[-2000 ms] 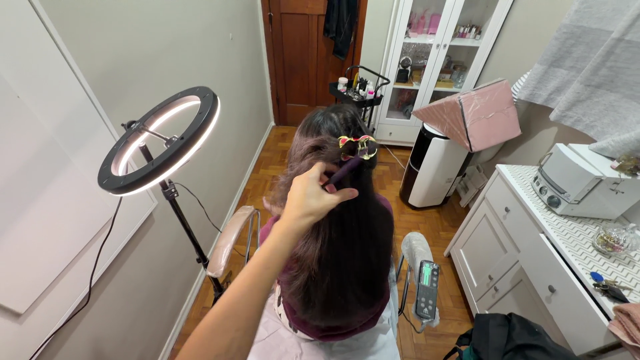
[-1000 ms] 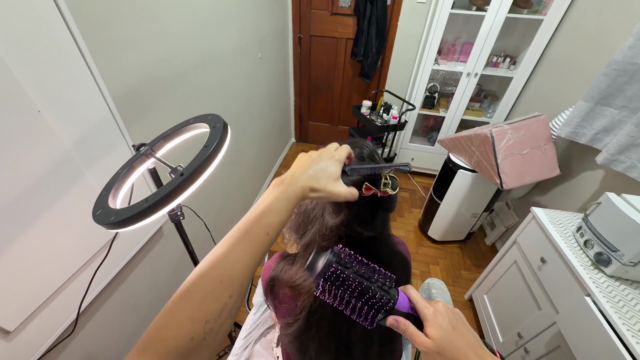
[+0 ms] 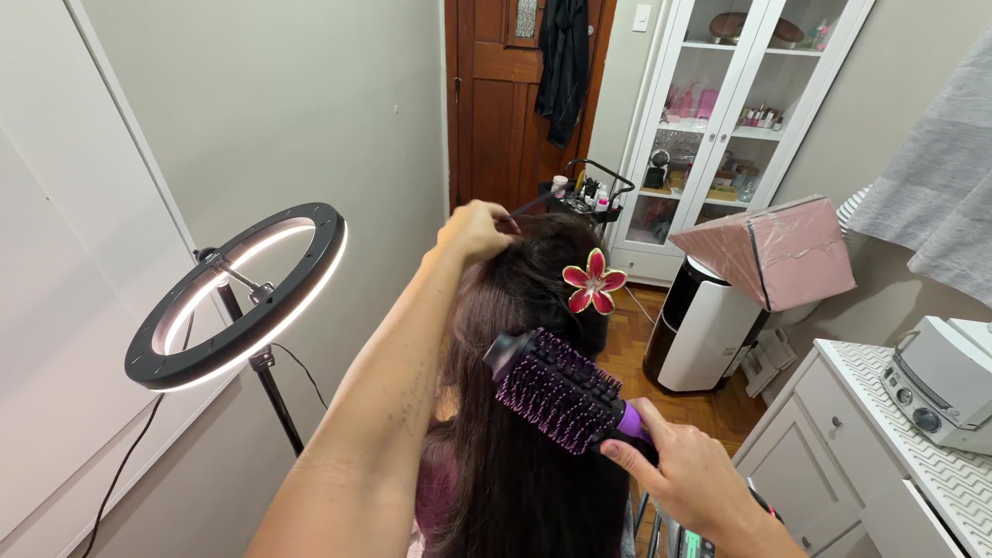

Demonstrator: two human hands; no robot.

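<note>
A seated person's long dark hair (image 3: 535, 480) hangs down the back, over a maroon top. At the top left of the head is my left hand (image 3: 479, 232), its fingers closed on a thin dark comb (image 3: 539, 201) whose end points up and to the right. My right hand (image 3: 682, 465) grips the purple and black handle of a hot-air brush (image 3: 558, 391); its round bristled head lies over or just above the hair at the back. A red flower hair clip (image 3: 594, 282) with gold edges sits on the right side of the head.
A lit ring light (image 3: 236, 294) on a stand is at the left. Ahead are a wooden door (image 3: 496, 116), a black trolley (image 3: 597, 209) with bottles and a glass-door cabinet (image 3: 713, 132). A pink box (image 3: 802, 252) rests on a white and black appliance (image 3: 701, 333); a white dresser (image 3: 837, 434) stands right.
The right hand with the hot-air brush, out of view two seconds ago, has come in over the hair. My left hand with the comb has moved left of the clip, whose flower now faces the camera.
</note>
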